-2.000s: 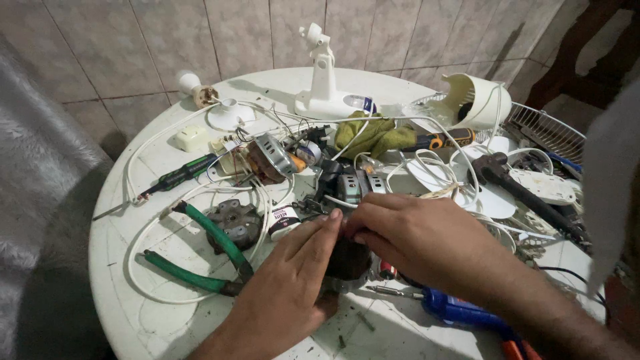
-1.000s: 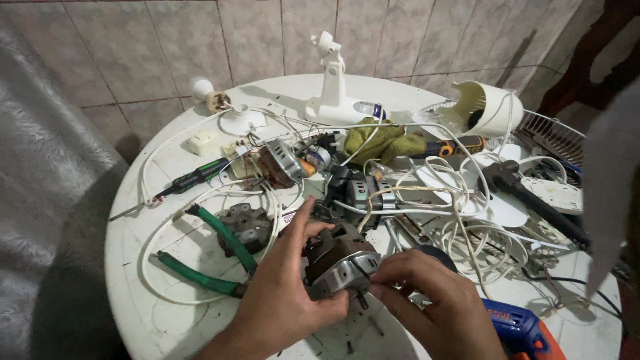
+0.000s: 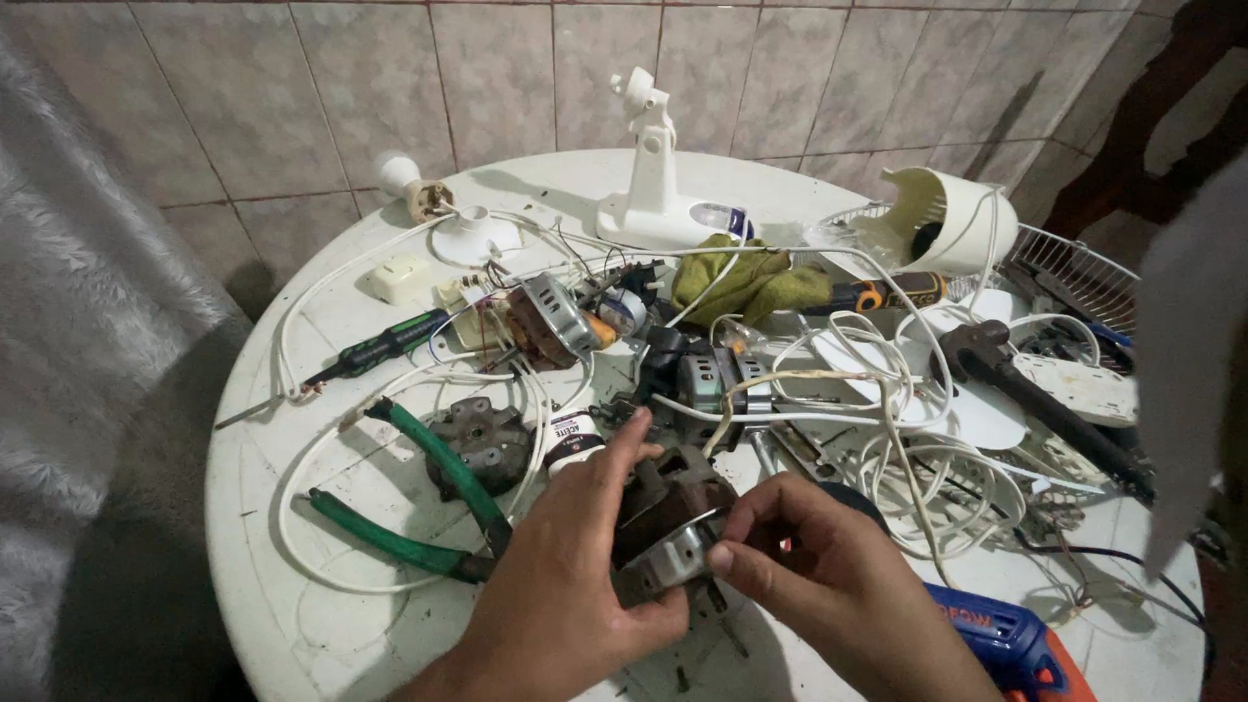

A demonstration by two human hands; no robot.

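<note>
An electric motor point(image 3: 673, 551) with a silvery metal end cover and a brown, rusty-looking body sits low in the middle of the view. My left hand point(image 3: 565, 565) grips it from the left, thumb under the cover and fingers along its far side. At the cover's right edge, my right hand point(image 3: 829, 575) has thumb and forefinger close together; whether something small is between them cannot be told. Left of the motor lie green-handled pliers point(image 3: 439, 487) with spread handles, a dark metal motor housing part point(image 3: 480, 444) and a white oil bottle point(image 3: 573, 439).
Behind are two more motors point(image 3: 551, 317) point(image 3: 717, 380), a white fan stand point(image 3: 653, 185), a green cloth point(image 3: 746, 283) and a green-black screwdriver point(image 3: 390, 346). A hammer point(image 3: 1043, 409), coiled white cable point(image 3: 936, 487) and a blue-orange power tool point(image 3: 1004, 634) occupy the right of the round white table point(image 3: 263, 585).
Two seconds ago my hands met over the motor and mostly covered it. Since then they have parted, my right hand moving to the cover's right edge. The metal cover now shows.
</note>
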